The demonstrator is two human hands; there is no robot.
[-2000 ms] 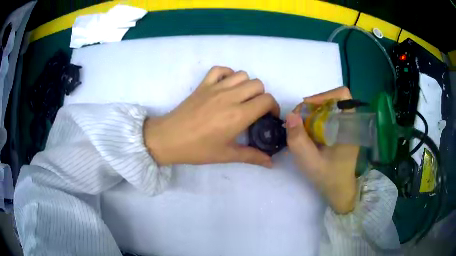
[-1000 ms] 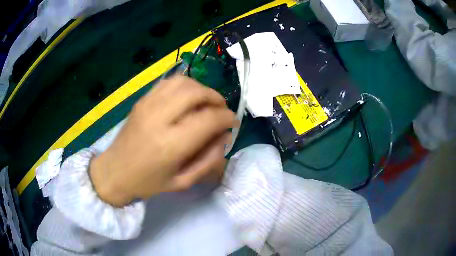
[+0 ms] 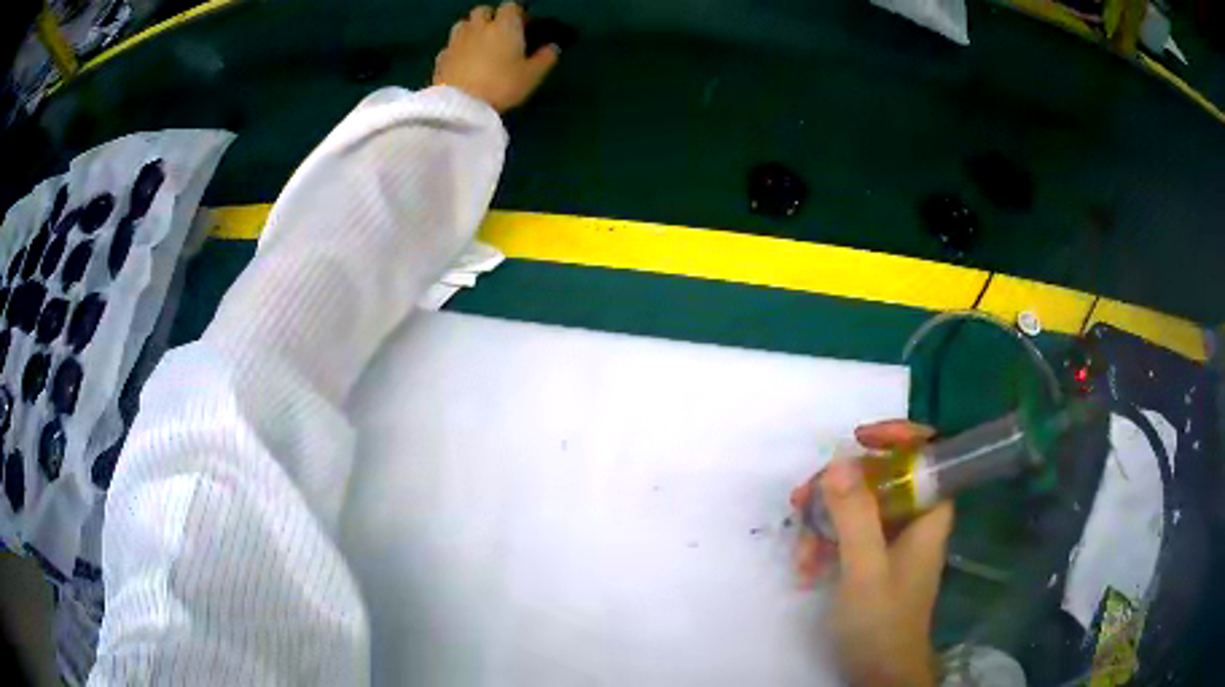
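Observation:
My right hand holds the clear dispensing syringe over the right part of the white foam pad. The syringe has a yellow-amber band near the front and a green cap at the rear; its needle is too blurred to make out. My left hand is stretched out beyond the yellow stripe at the top. A dark watch case lies at its fingertips, between thumb and fingers; whether it is gripped cannot be told.
More black cases lie beyond the yellow stripe. A whitish tray with rows of dark parts is at far left. White paper shows beside my left sleeve. At right are the looping air hose and the controller with a red light.
Two seconds ago both hands were at a black case over the pad; that case is gone from there. The view swung right, then back. My left hand has reached far forward; my right still holds the syringe.

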